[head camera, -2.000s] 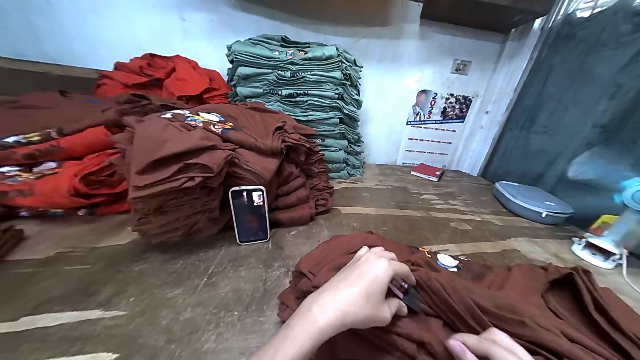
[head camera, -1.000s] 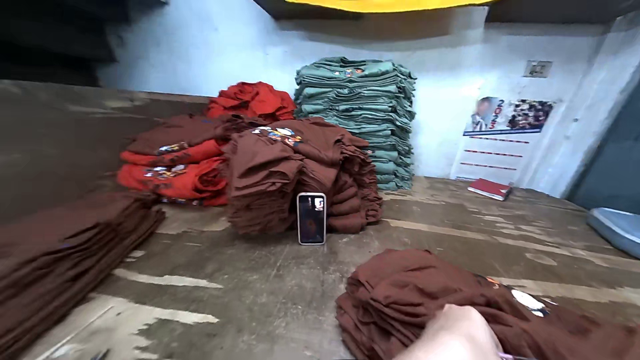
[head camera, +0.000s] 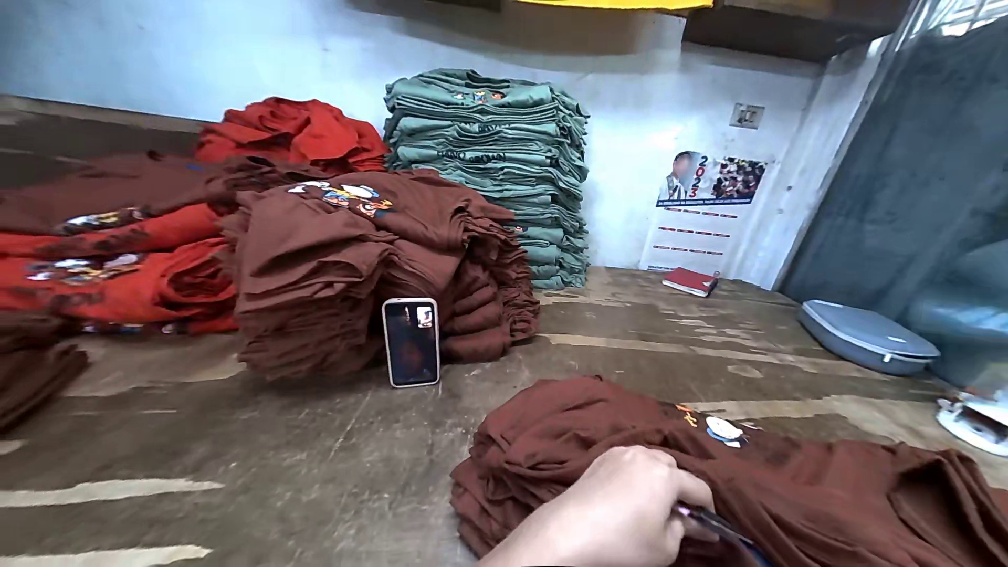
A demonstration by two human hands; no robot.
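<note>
At the lower right, my left hand (head camera: pixel 622 512) rests on a pile of brown shirts (head camera: pixel 551 441) with printed or embroidered figures. Its fingers are closed around a slim dark tool (head camera: pixel 713 524) with a purplish part, possibly thread snips; its far end runs toward the bottom edge and its exact kind cannot be told. The cloth lies bunched under and beside the hand, with folded fabric extending to the right edge. My right hand is out of view.
A phone (head camera: pixel 411 342) leans on a big stack of brown shirts (head camera: pixel 315 268). Behind stand green folded shirts (head camera: pixel 488 142) and red garments (head camera: pixel 291 134). A red booklet (head camera: pixel 690 281), a gray case (head camera: pixel 866 335) and a white base (head camera: pixel 972 421) are on the right.
My right hand, at the bottom edge two seconds ago, is out of view. The left hand remains at the brown pile. The view swung left and partly back.
</note>
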